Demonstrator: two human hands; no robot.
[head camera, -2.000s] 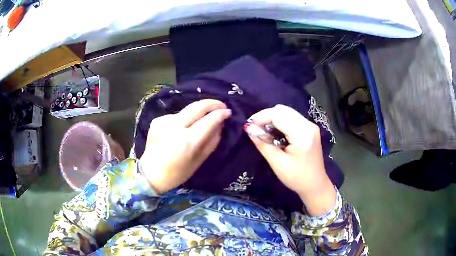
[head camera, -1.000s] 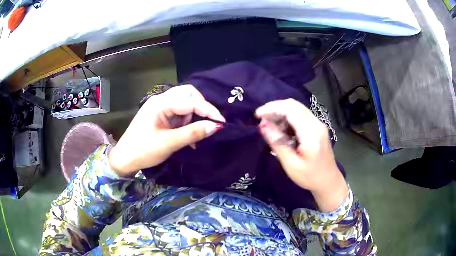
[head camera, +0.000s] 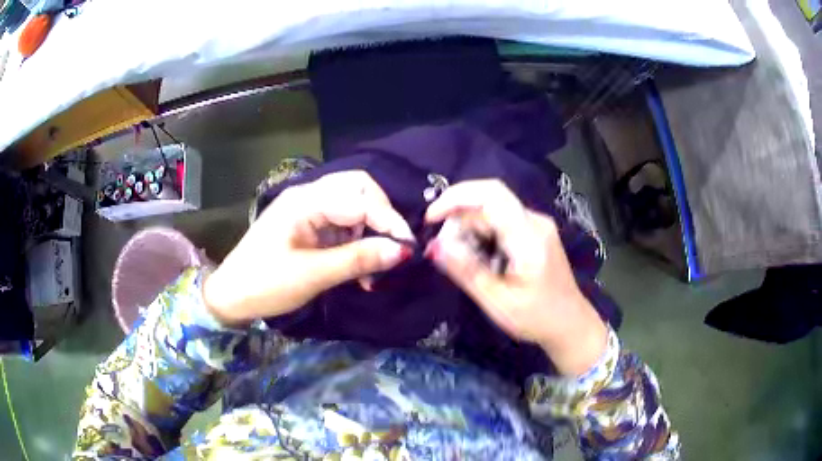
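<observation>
The dark purple garment (head camera: 360, 311) with pale embroidery lies on the lap. My left hand (head camera: 311, 248) is over its left part, thumb and index finger pinched together. A small dark strip shows at these fingertips; I cannot tell if it is cloth, thread or a needle. My right hand (head camera: 509, 261) is over the middle, curled around a dark, shiny thing in the palm that looks like the thread snips (head camera: 492, 249). Its thumb and index fingertips nearly meet the left ones. Both hands are bare and slightly blurred. No needle can be made out.
A white-covered table (head camera: 406, 27) runs across the top, with an orange ball (head camera: 34, 34) at far left. A black cloth (head camera: 406, 94) hangs between table and garment. On the floor at left are a spool box (head camera: 149, 209) and a pink bin (head camera: 149, 275). A grey-covered box stands at right (head camera: 739, 171).
My left hand first lifted off the cloth, its fingertips pinched. My right hand moved away from the left, then came back left, so the fingertips of both hands are now close together.
</observation>
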